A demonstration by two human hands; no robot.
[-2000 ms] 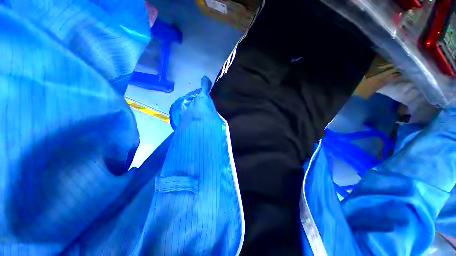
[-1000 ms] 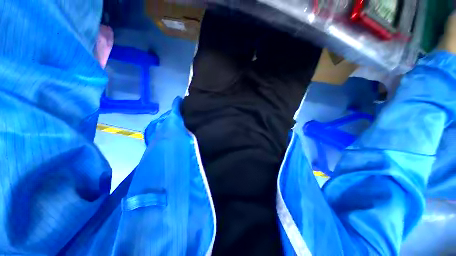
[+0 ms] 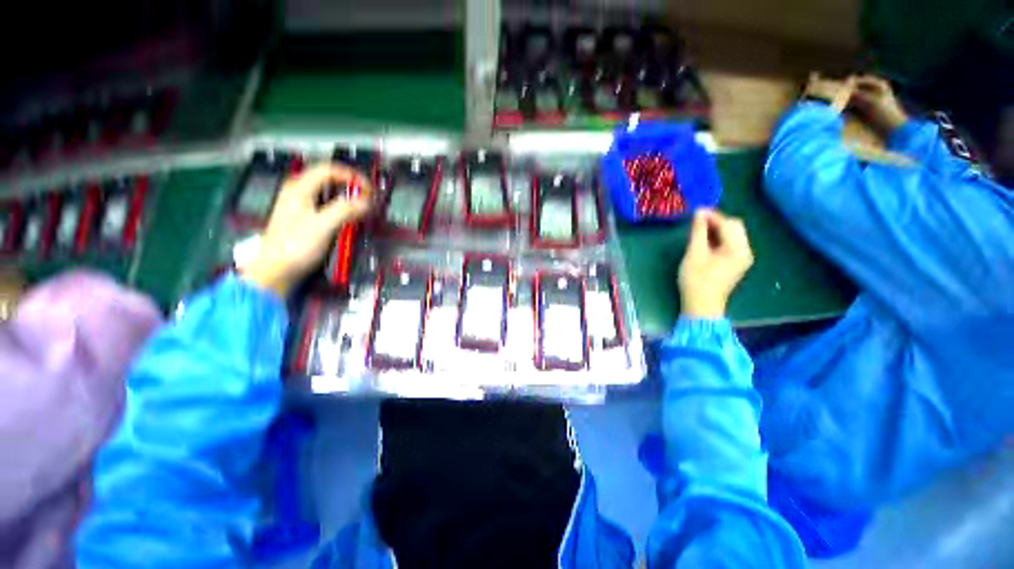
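Note:
My left hand point(image 3: 295, 228) is over the left part of the clear blister tray point(image 3: 467, 383). Its fingers are closed on a phone housing point(image 3: 346, 253), which is tilted so that its red edge shows. Other black housings with red rims and pale labels, such as one in the front row point(image 3: 484, 306), lie in two rows in the tray. My right hand point(image 3: 715, 265) is right of the tray, just below the blue parts bin point(image 3: 705, 178) with its heap of small red parts point(image 3: 654, 185). Its fingers are curled with the tips close together; blur hides whether they hold a small part.
A worker in a blue smock point(image 3: 856, 245) is at right, with hands near brown cardboard point(image 3: 745, 109). A pink-clad person point(image 3: 78, 378) is at lower left. More housings stand behind the rail point(image 3: 595, 72) and at far left point(image 3: 72, 219). A metal post point(image 3: 480, 67) rises behind the tray.
The view has swung up from my lap and the floor to the bench. Both hands are now in view, the left with a housing; before, neither could be clearly seen.

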